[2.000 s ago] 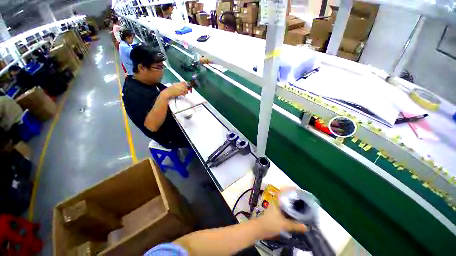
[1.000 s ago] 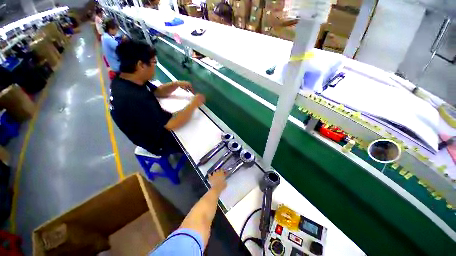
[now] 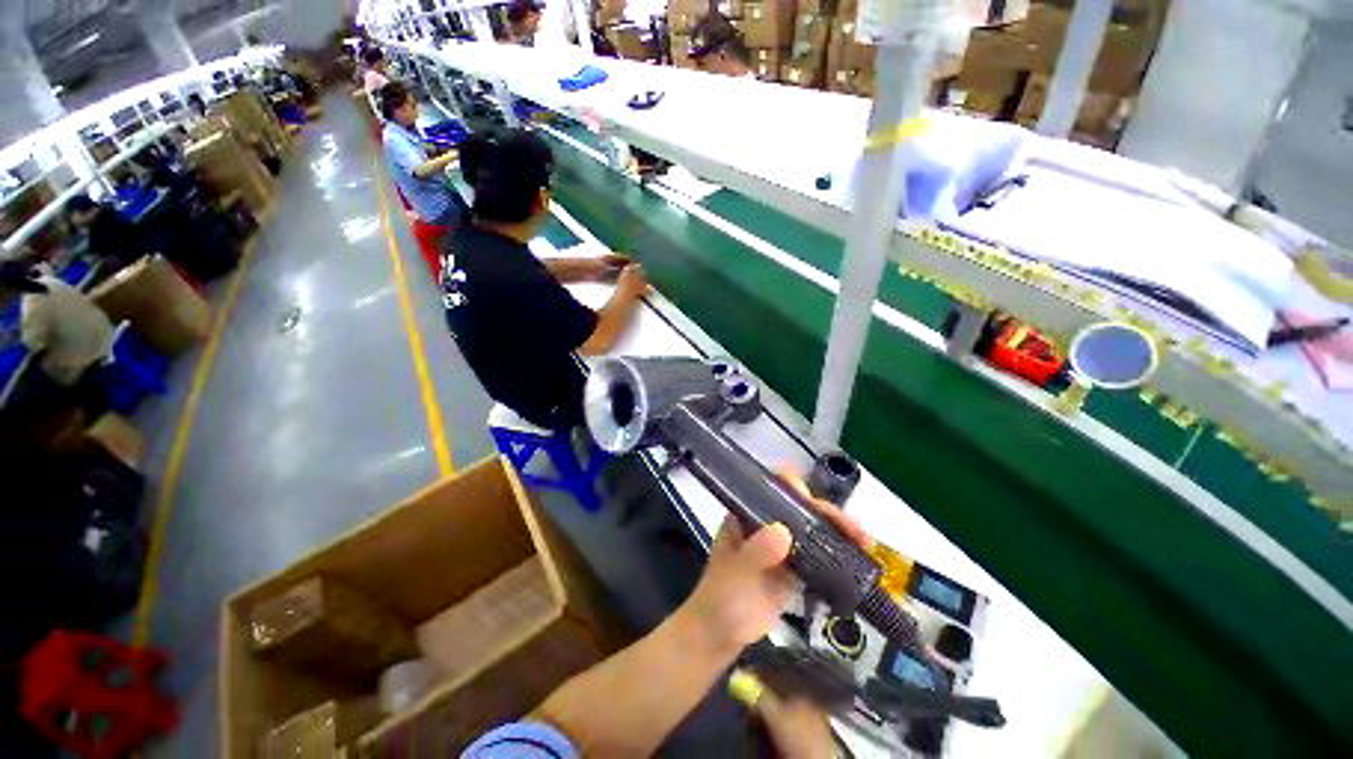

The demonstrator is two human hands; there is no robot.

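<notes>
My left hand [image 3: 760, 564] is closed around the handle of a dark grey hair dryer [image 3: 727, 467]. The dryer is raised over the worktop, its pale-rimmed round head up and to the left. My right hand [image 3: 794, 715], blurred and cut off by the bottom edge, has a pale yellow finger cot. It is beside a dark bundled power cord [image 3: 846, 690]; whether it grips the cord is unclear. The test box [image 3: 957, 601] is partly hidden behind the dryer and cord. Another dryer's head [image 3: 835, 475] shows behind my left hand.
More dryer heads [image 3: 738, 393] show behind the held one. A person in black [image 3: 512, 304] sits at the worktop ahead. A large open carton [image 3: 401, 593] stands on the floor at left. The green belt [image 3: 950, 460], a post [image 3: 864, 252] and a round mirror [image 3: 1113, 356] are at right.
My left hand, empty over the row of dryers one second ago, now holds a dryer up, closer to the camera. My right hand and a dark cord bundle have come into view at the bottom.
</notes>
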